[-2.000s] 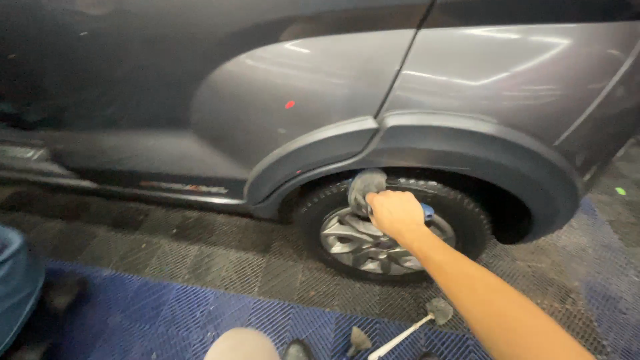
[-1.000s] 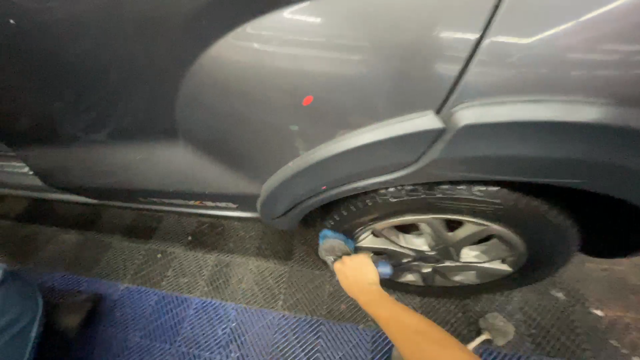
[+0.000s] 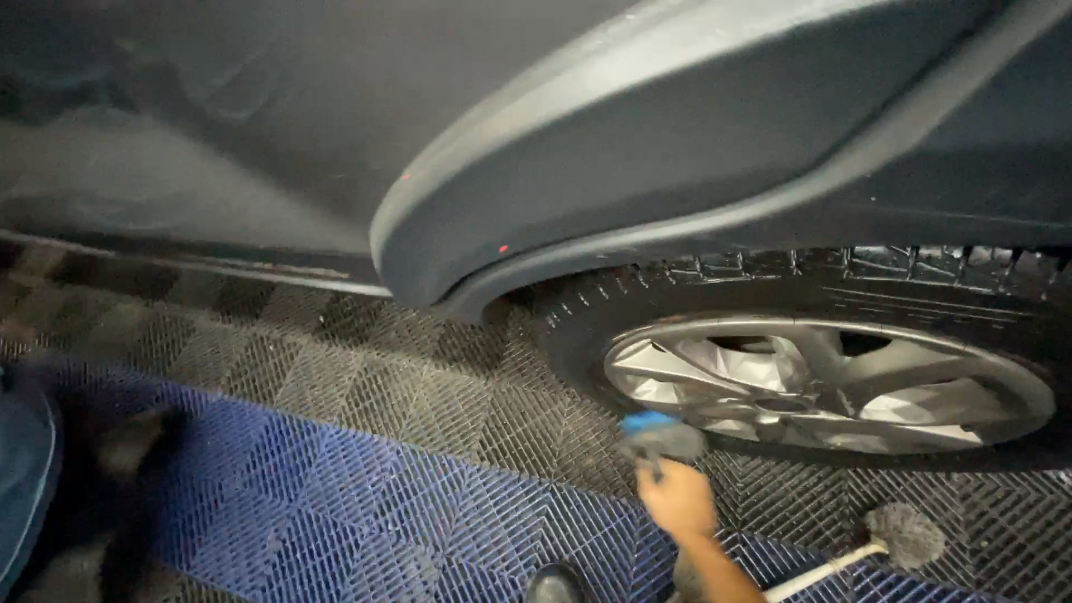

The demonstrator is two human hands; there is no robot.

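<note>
My right hand (image 3: 680, 501) is closed around the handle of a brush (image 3: 666, 440) with a blue part and a grey head. The brush is at the lower left edge of the car tyre (image 3: 578, 352), beside the silver alloy wheel rim (image 3: 779, 405); motion blur hides whether it touches the rubber. The upper tread and part of the sidewall look dark and wet. Dark plastic wheel arch trim (image 3: 628, 159) curves above the tyre, joined to the grey car body (image 3: 251, 126). My left hand is not in view.
A round-headed grey brush (image 3: 909, 534) with a white handle lies on the ribbed floor tiles right of my forearm. The tiles are grey near the car and blue (image 3: 335, 494) nearer me. A dark shoe tip (image 3: 557, 584) shows below; a blue-clad leg (image 3: 25, 486) is at left.
My right hand with the brush has moved from the top of the tyre down its left side to the lower left edge. The view has come closer to the wheel.
</note>
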